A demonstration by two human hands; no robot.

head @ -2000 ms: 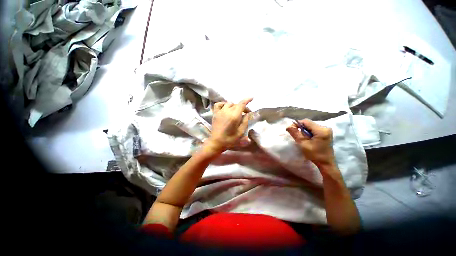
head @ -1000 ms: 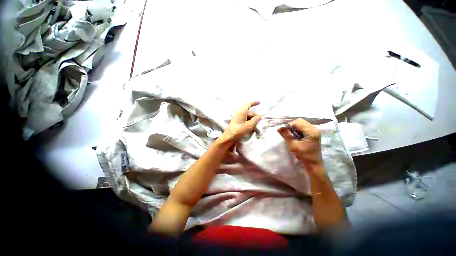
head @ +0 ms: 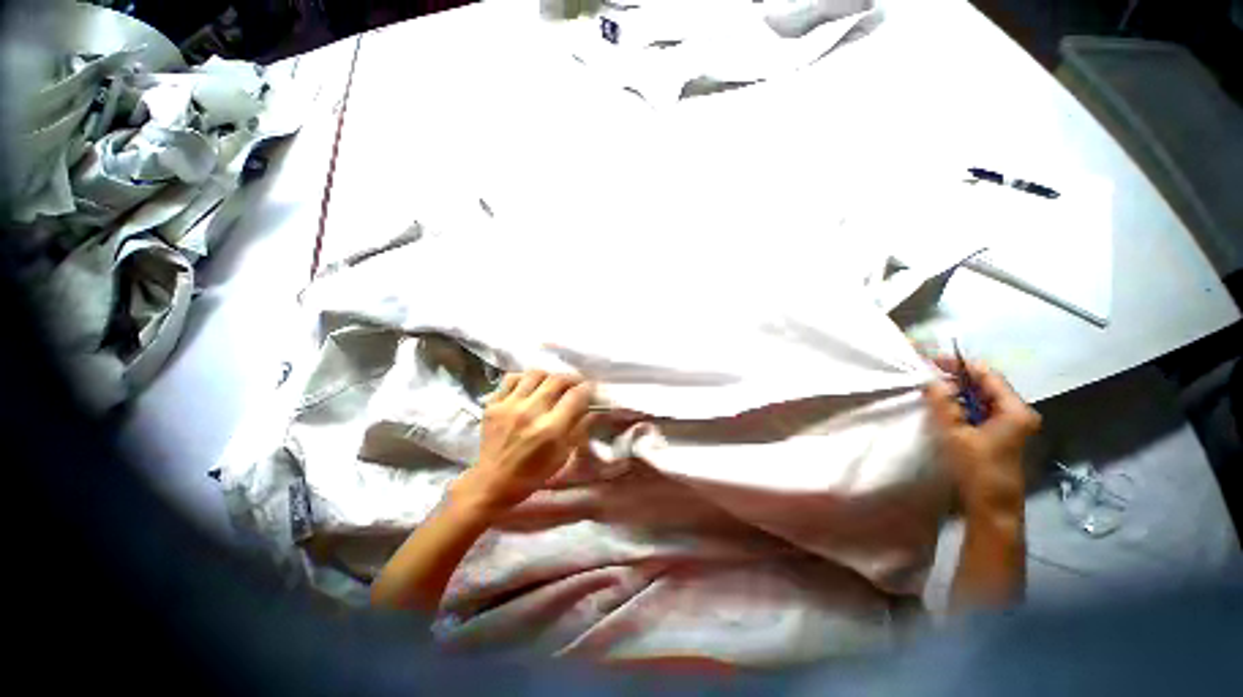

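A pale grey-beige garment [head: 763, 483] lies over the table's front edge, washed out by glare at its far part. My left hand [head: 536, 425] grips a fold of it near the middle. My right hand [head: 988, 415] is at the garment's right side, holding dark blue thread snips [head: 968, 388] with the thin tip pointing up, and its fingers pinch the cloth edge. The cloth is drawn taut in a line between both hands. A small dark label [head: 299, 507] shows on the garment's left part. Fine threads cannot be made out.
A heap of grey-beige garments [head: 164, 164] lies at the far left. A black pen [head: 1013, 183] lies on a white pad [head: 1077, 245] at the right. A transparent item [head: 1091, 498] is on grey cloth at lower right. A dark seam line [head: 331, 170] crosses the table [head: 1159, 306].
My hands have moved apart: the left towards the left, the right out to the garment's right side with the snips. The cloth between them has tightened. The view has shifted, showing more of the far table.
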